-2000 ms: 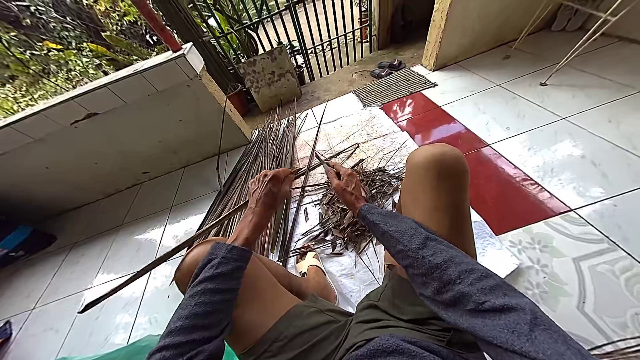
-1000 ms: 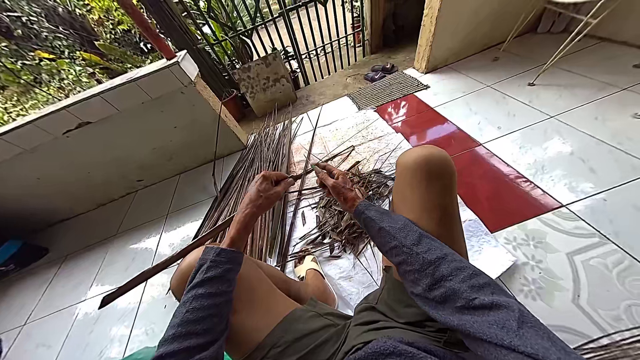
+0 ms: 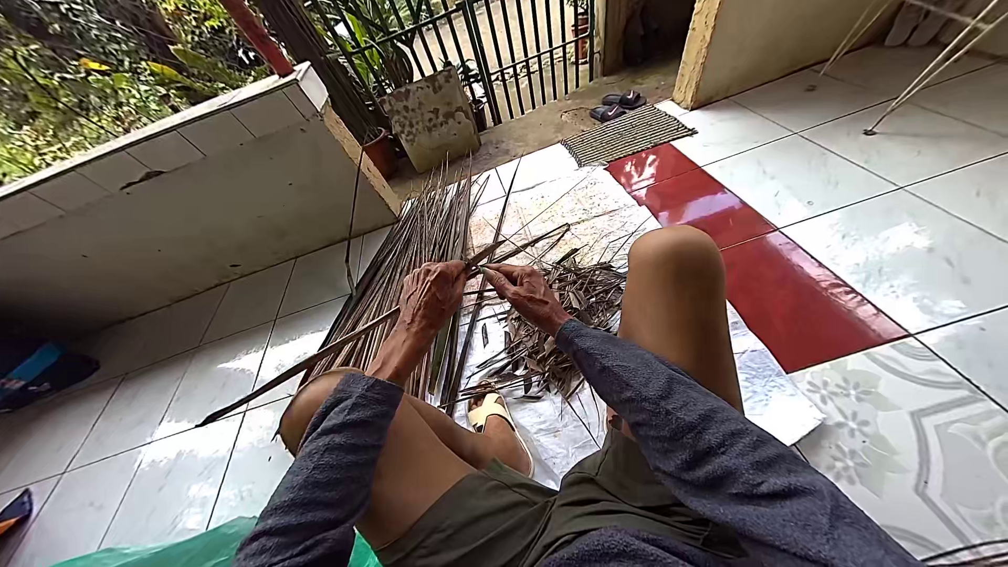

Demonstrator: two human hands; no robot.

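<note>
My left hand [image 3: 431, 293] is closed around a long dried palm leaf [image 3: 303, 365], whose tapered end reaches down to the left over my knee. Close beside it, the fingertips of my right hand [image 3: 526, 293] pinch at the same leaf; whether they also hold a small blade cannot be told. Under and left of my hands lies a bundle of long thin dried fronds [image 3: 394, 260]. A heap of short brown leaf scraps [image 3: 579, 315] lies beyond my right wrist, on a white sheet [image 3: 622, 213] spread over the floor.
My knees rise on both sides of the work, and my sandalled foot [image 3: 492, 413] rests on the sheet. A low wall [image 3: 181, 213] runs along the left. Ahead are a metal gate [image 3: 520, 63], a woven mat [image 3: 630, 135] and slippers [image 3: 618, 106]. Green plastic [image 3: 181, 543] lies at lower left.
The leaf's tapered end has shifted a little in the view, while both hands stay close together over the bundle.
</note>
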